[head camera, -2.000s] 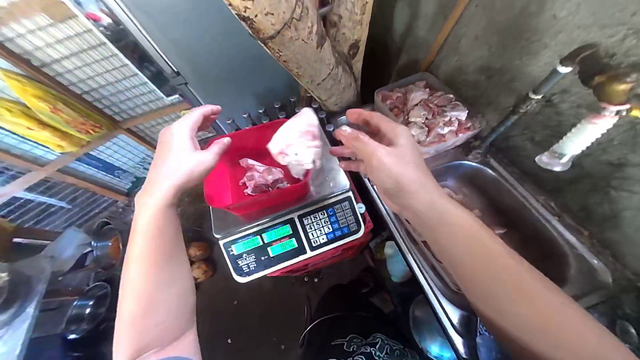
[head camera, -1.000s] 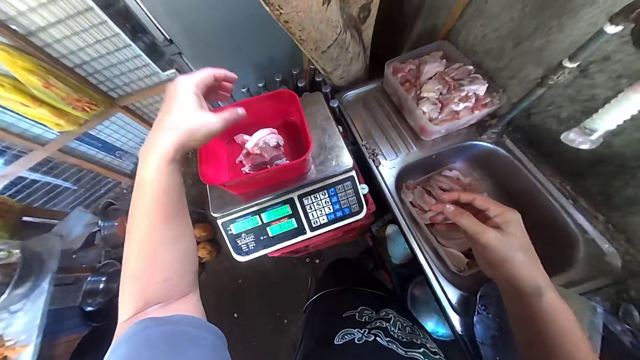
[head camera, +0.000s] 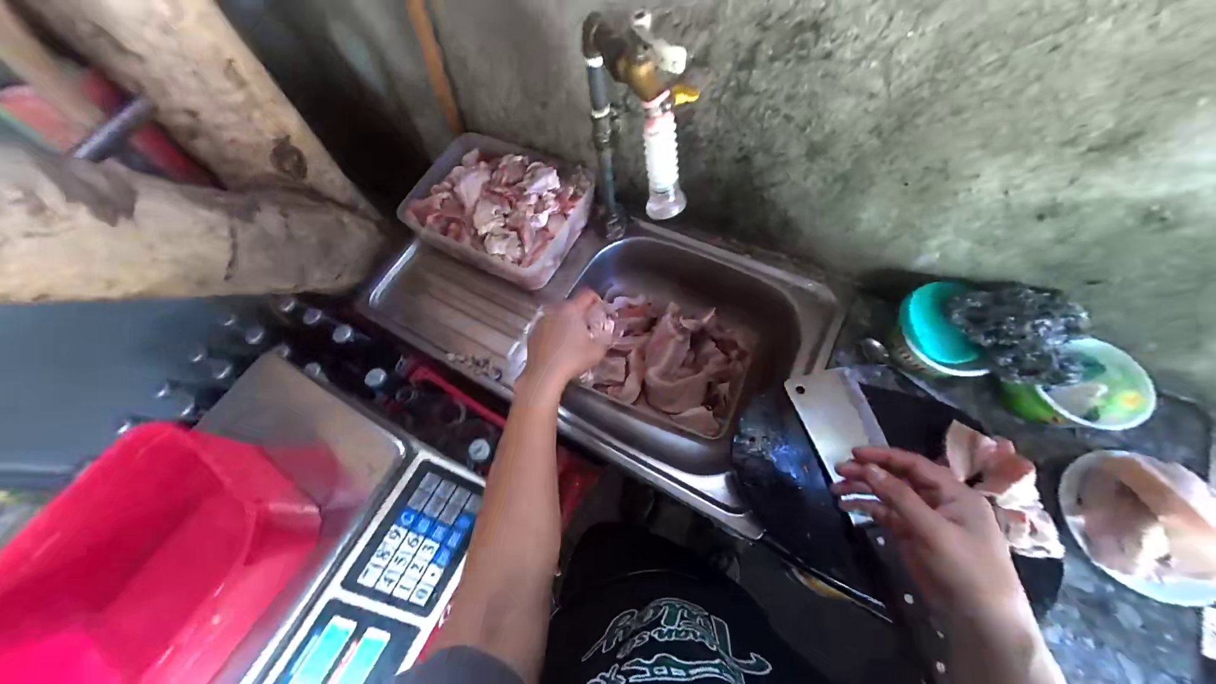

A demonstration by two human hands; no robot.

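Note:
My left hand (head camera: 570, 342) is closed at the left edge of the sink, beside raw meat pieces (head camera: 670, 361) that lie in a container in the basin; whether it grips a piece I cannot tell. Over a cleaver (head camera: 838, 413) on a black board (head camera: 912, 418) hovers my right hand (head camera: 936, 518), fingers apart and holding nothing. More raw meat (head camera: 1007, 484) lies on that board, right of the cleaver. The red plastic bin (head camera: 161, 560) rests on the digital scale (head camera: 408, 541) at lower left; its contents are not visible from here.
A clear plastic tub of cut meat (head camera: 503, 209) stands on the steel drainboard (head camera: 456, 304). Behind the sink (head camera: 807, 304) a tap (head camera: 651, 81) is fixed to the concrete wall. Bowls (head camera: 1107, 385) and a white dish with meat (head camera: 1140, 527) are at right. Bottles (head camera: 375, 378) crowd below the drainboard.
The view has swung right. My left hand has gone from beside the red bin to the sink. My right hand has left the sink's meat and is over the cleaver.

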